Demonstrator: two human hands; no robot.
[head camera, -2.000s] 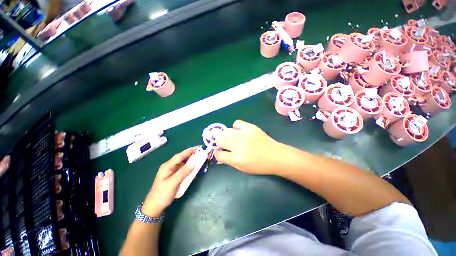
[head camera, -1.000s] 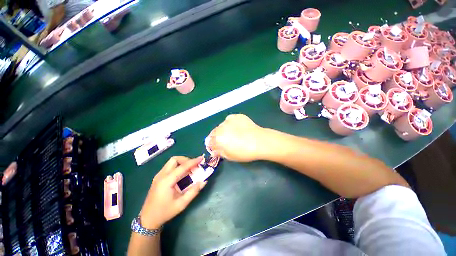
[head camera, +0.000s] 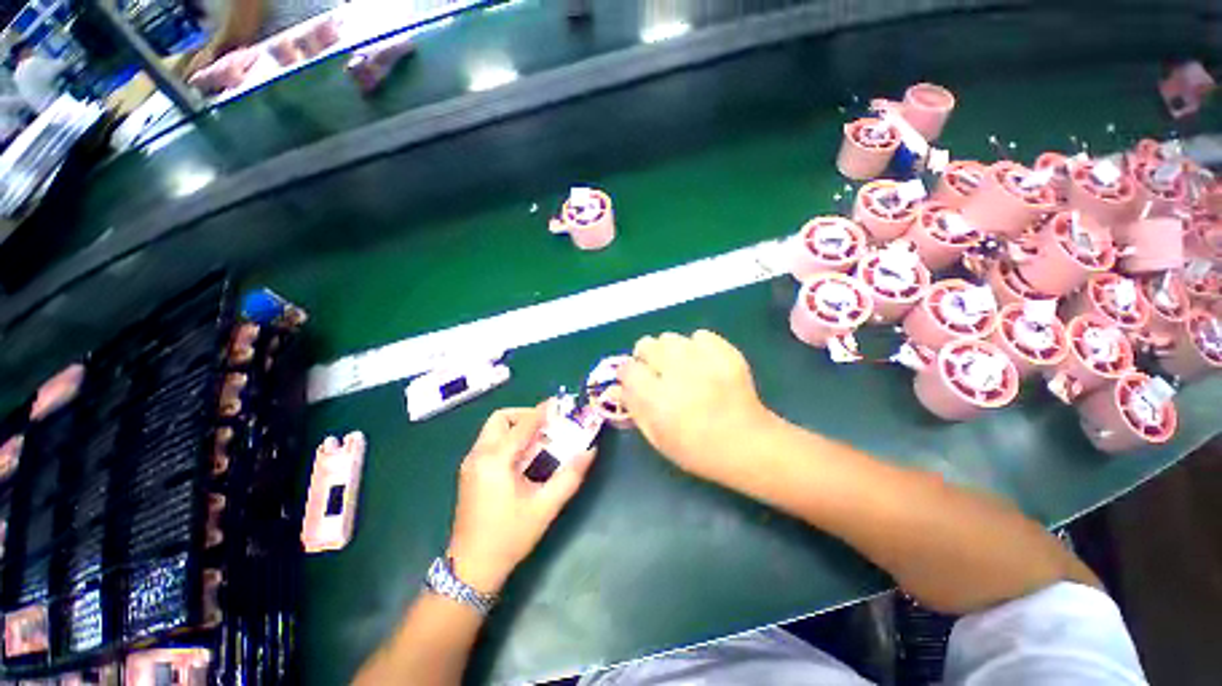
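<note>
My left hand holds a pink handle shell with a dark rectangular window, tilted up toward the right. My right hand holds a pink fan head by its side, its spoked end partly covered by the fingers. Thin dark wires show between the head and the upper end of the shell. Whether the two parts are joined cannot be seen. Two more handle shells lie on the green surface left of my hands, one near the white stripe and one by the trays.
Many fan heads are piled at the right. A single head stands beyond the white stripe. Two heads lie with a blue-marked part at the far right. Stacked black trays with pink shells stand at the left. A raised rail runs behind.
The view has shifted, so things on the bench sit differently in the picture. The right fingers have lifted off part of the head, uncovering more of it. The shell stays in my left hand.
</note>
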